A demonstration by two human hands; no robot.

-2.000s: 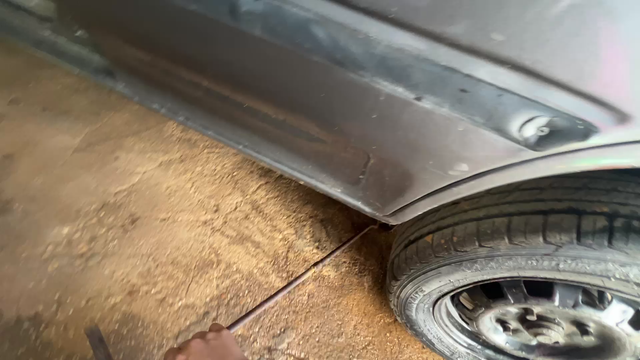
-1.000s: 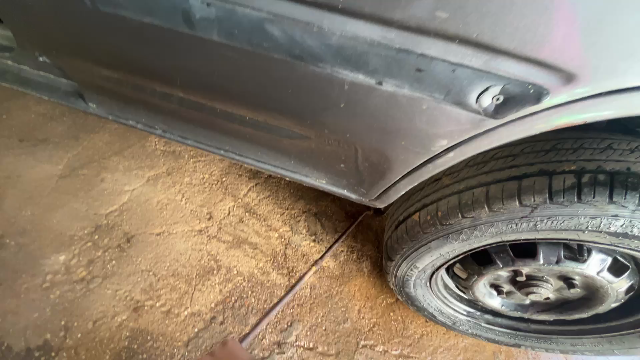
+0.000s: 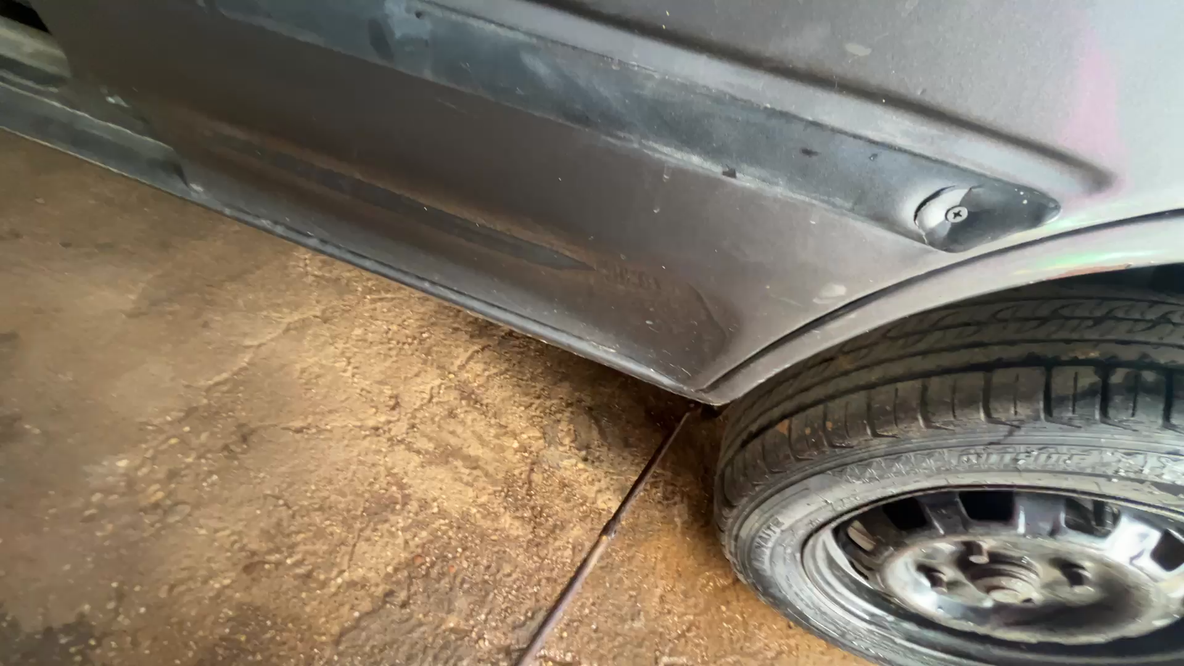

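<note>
A thin metal rod (image 3: 608, 532) slants up from the bottom edge of the head view to the underside of the car, just left of the wheel. Its upper end goes out of sight below the rear corner of the door panel (image 3: 555, 176); its lower end is cut off by the frame. Neither my left hand nor my right hand shows, so what holds the rod is hidden. Beside the rod stands the car tyre (image 3: 805, 462) on a steel wheel rim (image 3: 1008, 583).
A dark trim strip (image 3: 740, 139) with a cross-head screw (image 3: 957, 215) at its end runs along the car's side. The wheel arch edge (image 3: 879, 305) curves over the tyre. Rough, brown, damp-looking ground (image 3: 277, 462) lies along the sill.
The hand at the rod's lower end, seen at the bottom edge in both earlier frames, is out of view. The rod still reaches under the car beside the wheel.
</note>
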